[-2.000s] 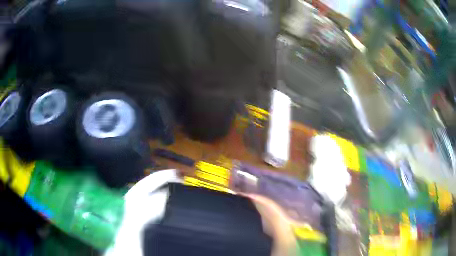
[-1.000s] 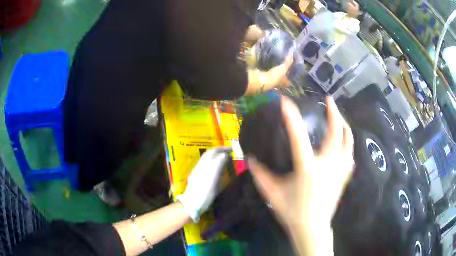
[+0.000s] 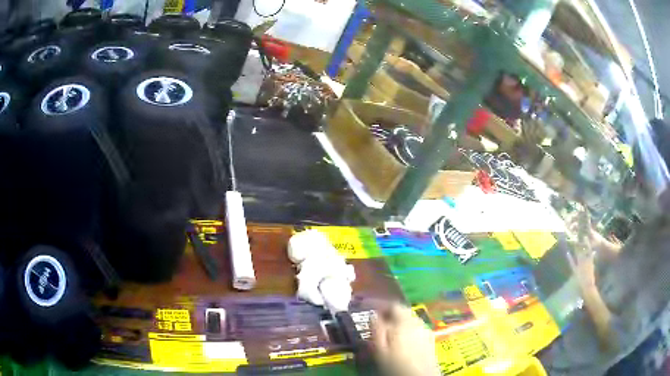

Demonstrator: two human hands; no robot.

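Observation:
A crumpled white bundle (image 3: 321, 270) sits around the upper end of a black handle (image 3: 347, 329) over the bench. My right hand (image 3: 402, 344), bare and blurred, is at the handle's lower end at the bottom edge; whether its fingers close on it cannot be told. My left hand is not in view. Black rounded pieces, perhaps headphones (image 3: 158, 139), stand in rows at left, several with white rings and lettering. One piece (image 3: 51, 316) stands nearer at lower left. A white rod with a thin metal shaft (image 3: 238, 242) lies between pile and bundle.
Glossy printed sheets (image 3: 279, 323) cover the bench. An open brown carton (image 3: 367, 150) holding dark and white loops stands behind a green post (image 3: 433, 147). A striped coiled cable (image 3: 454, 239) lies at right. Another person's hand and arm (image 3: 593, 283) are at far right.
The view has swung from the neighbouring worker and blue stool to the bench beside the pile. The black piece handled earlier is no longer in my visible hand. My gloved left hand has left the picture.

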